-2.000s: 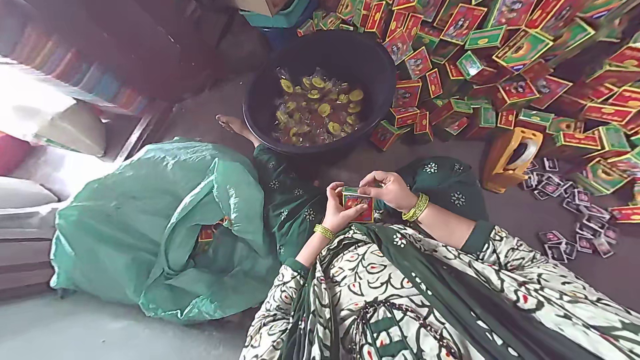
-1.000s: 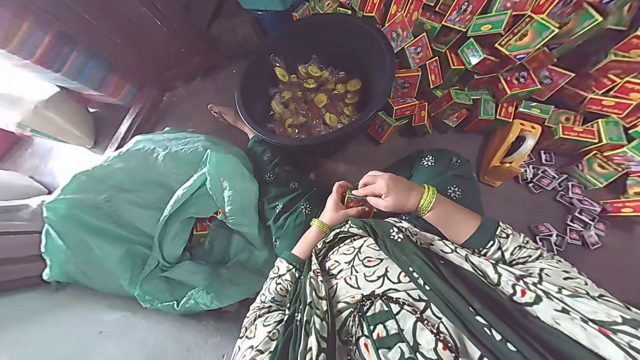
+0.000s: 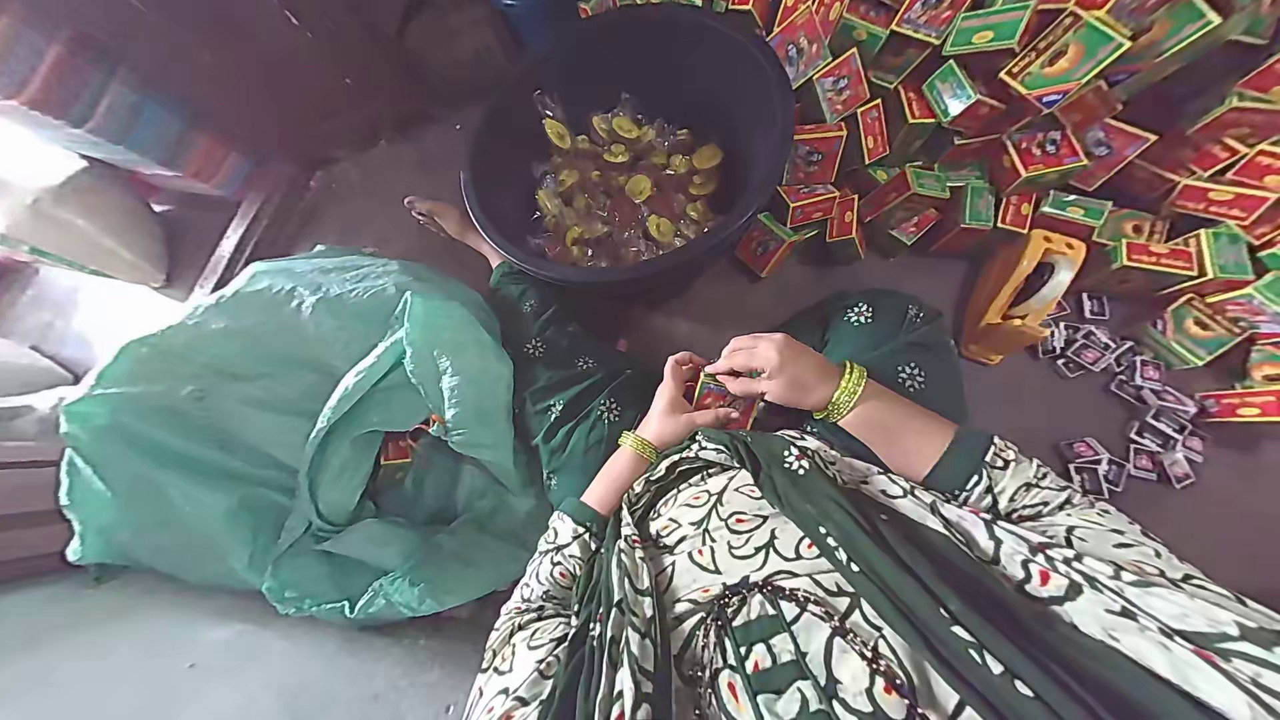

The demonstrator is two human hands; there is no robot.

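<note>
My left hand (image 3: 683, 405) grips a small red and green printed cardboard box (image 3: 727, 403) over my lap. At the box's upper edge are the fingers of my right hand (image 3: 778, 372); whether they pinch its flap is too small to tell. Beyond the hands stands a dark round plastic tub (image 3: 625, 270), holding many clear-wrapped pieces with yellow discs (image 3: 638, 188). To the left lies a green woven plastic sack (image 3: 230, 420), its mouth partly open, with a red box (image 3: 397, 447) visible inside.
Many red and green cardboard boxes (image 3: 1040, 150) are heaped at the upper right. Near them stand a yellow-orange object with an opening (image 3: 1020, 295) and a scatter of small dark packets (image 3: 1150, 405). A pale sack (image 3: 90, 215) lies at the far left. My bare foot (image 3: 450, 222) is beside the tub.
The box stays in my hands. My right hand's fingers have shifted about its upper edge, and the box face shows more now than one second ago.
</note>
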